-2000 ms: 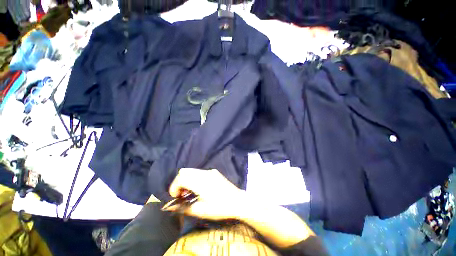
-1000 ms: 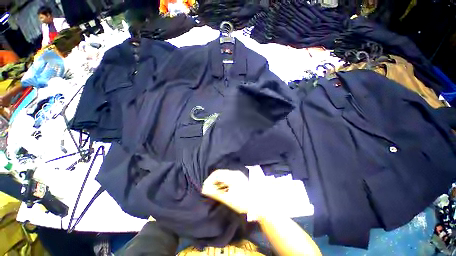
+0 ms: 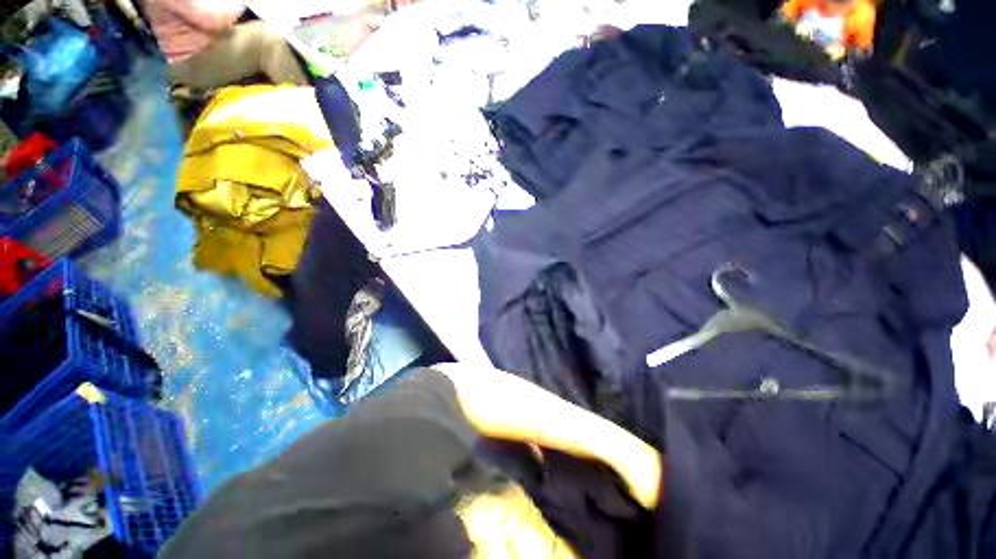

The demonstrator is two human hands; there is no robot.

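Observation:
A navy jacket (image 3: 677, 229) lies spread over the white table, with more navy cloth in front at the lower right. A pale, see-through hanger (image 3: 754, 319) with its hook up lies on the navy cloth, right of centre. My left hand (image 3: 642, 472), at the end of a bare forearm and dark sleeve, reaches across the lower middle to the navy cloth. Its fingers are blurred or hidden at the cloth, so its grip cannot be told. My right hand is not in view.
Blue plastic crates (image 3: 137, 470) stand on the worn blue floor (image 3: 218, 371) at left. Mustard garments (image 3: 251, 180) are piled beside the white table (image 3: 437, 289). A seated person (image 3: 235, 55) shows partly at top left. Small dark items lie near the table's left edge.
The view has swung left, bringing in the crates and floor. The right hand has left the picture. The left arm now crosses the lower middle. The hanger shows more fully on the navy cloth.

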